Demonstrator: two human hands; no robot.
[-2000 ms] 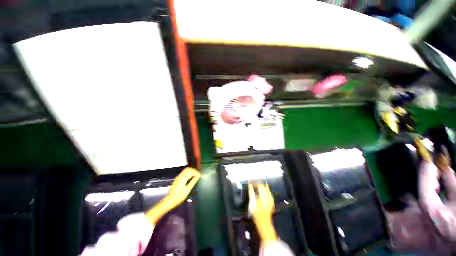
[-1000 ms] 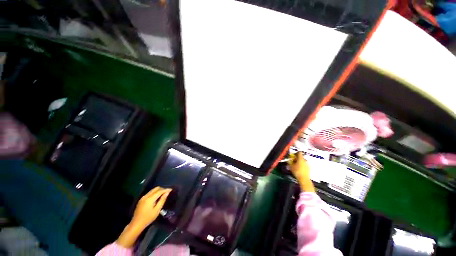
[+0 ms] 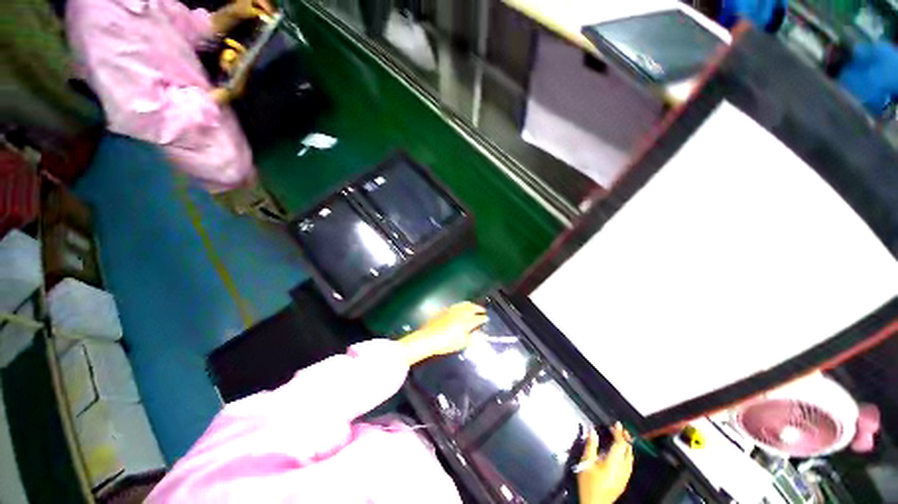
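Note:
A black tray (image 3: 473, 436) holds two glossy dark screens side by side in front of me; bright reflections cross the left screen (image 3: 497, 362) and the right screen (image 3: 537, 443). My left hand (image 3: 448, 330) has its fingers at the tray's far left corner. My right hand (image 3: 606, 468) is at the tray's right side, fingers bent and slightly apart, partly cut off by the lower edge. Blur hides whether either hand grips anything. A large white panel (image 3: 724, 256) with a black and orange-red frame stands behind the tray.
Another black tray (image 3: 468, 239) with two dark screens lies ahead on the green bench (image 3: 345, 89). A black block (image 3: 286, 349) sits nearer. A fan (image 3: 793, 423) stands right. A person in pink (image 3: 162, 84) works at upper left. White boxes (image 3: 103, 384) line the lower left.
The view has swung left and turned. My right hand has moved from beside the fan to the tray's right side. My left hand has moved from the left screen's near side to the tray's far left corner.

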